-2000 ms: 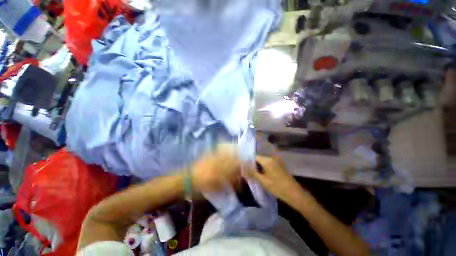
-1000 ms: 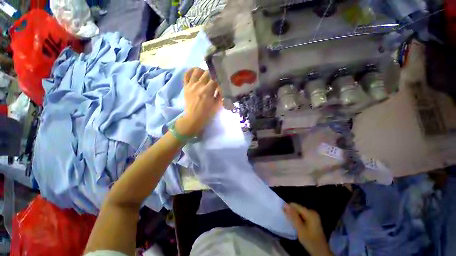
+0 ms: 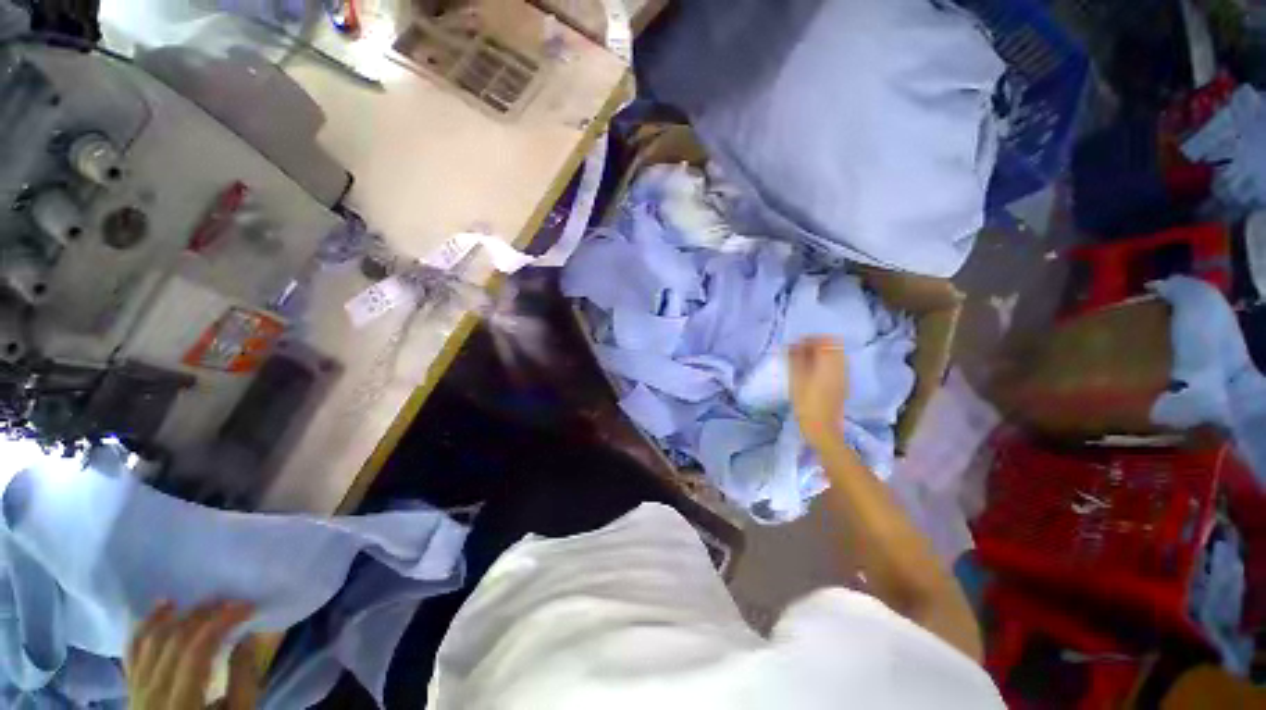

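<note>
My left hand point(image 3: 188, 655) is at the bottom left, partly cut off by the frame edge. Its fingers are curled on a light blue garment piece point(image 3: 229, 548), which lies by the needle area and hangs over the table's front edge. My right hand point(image 3: 816, 382) is over the cardboard box point(image 3: 933, 364) of light blue cut pieces point(image 3: 667, 326). Its fingers are bent close together at the pieces; whether they grip one cannot be told. The overlock machine point(image 3: 153, 264) is at the left, its needle area cut off and glaring.
A white label strip point(image 3: 567, 229) hangs off the table's right edge point(image 3: 472, 326). A stack of folded light blue fabric point(image 3: 868, 118) stands beyond the box, beside a blue crate point(image 3: 1044, 83). Red crates point(image 3: 1097, 520) stand on the right. Snips-like small item lies at the table's back.
The view has swung right. My right hand has let go of the garment piece's end and moved right, over the box. My left hand has moved from beside the machine head to nearer my body.
</note>
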